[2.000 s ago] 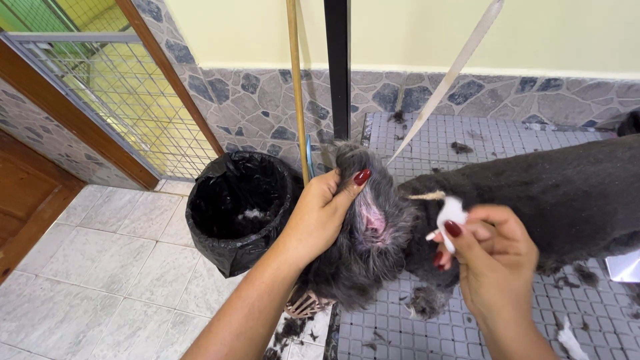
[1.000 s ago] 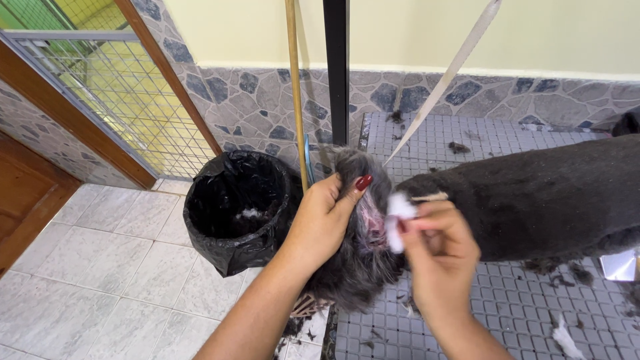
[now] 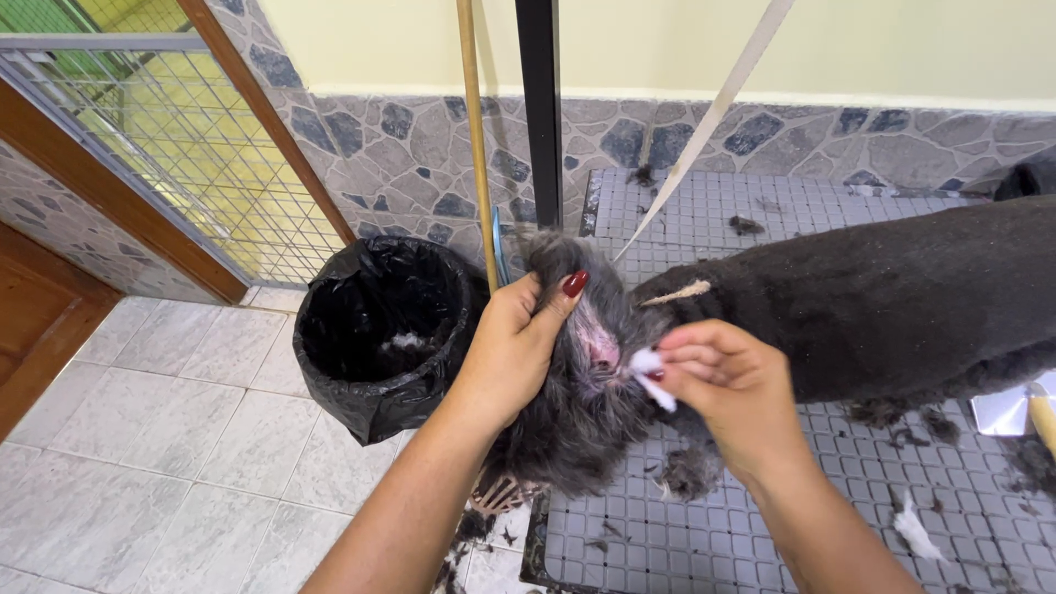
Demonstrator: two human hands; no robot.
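A dark dog with a closely clipped back (image 3: 866,297) and a shaggy grey head (image 3: 569,445) is on a grey rubber-topped grooming table (image 3: 660,528). My left hand (image 3: 520,338) grips the dog's ear flap (image 3: 557,256) between thumb and fingers and holds it folded back, so the pink inner ear (image 3: 598,342) shows. In my right hand (image 3: 726,379) a piece of white cotton (image 3: 646,363) is pinched between thumb and fingertips, right beside the ear opening. A pale strap (image 3: 714,111) runs down to the dog's neck, where a beige cord end (image 3: 681,293) lies on the fur.
A bin with a black liner (image 3: 379,388) stands left of the table. Behind the dog's head rise a black post (image 3: 538,115) and a wooden pole (image 3: 476,140). Clipped fur (image 3: 689,472), a white scrap (image 3: 916,528) and a metal-bladed tool (image 3: 1002,411) lie on the table.
My right hand with the cotton moved left to the ear, and is now slightly lower and just right of the ear opening. My left hand keeps holding the ear flap.
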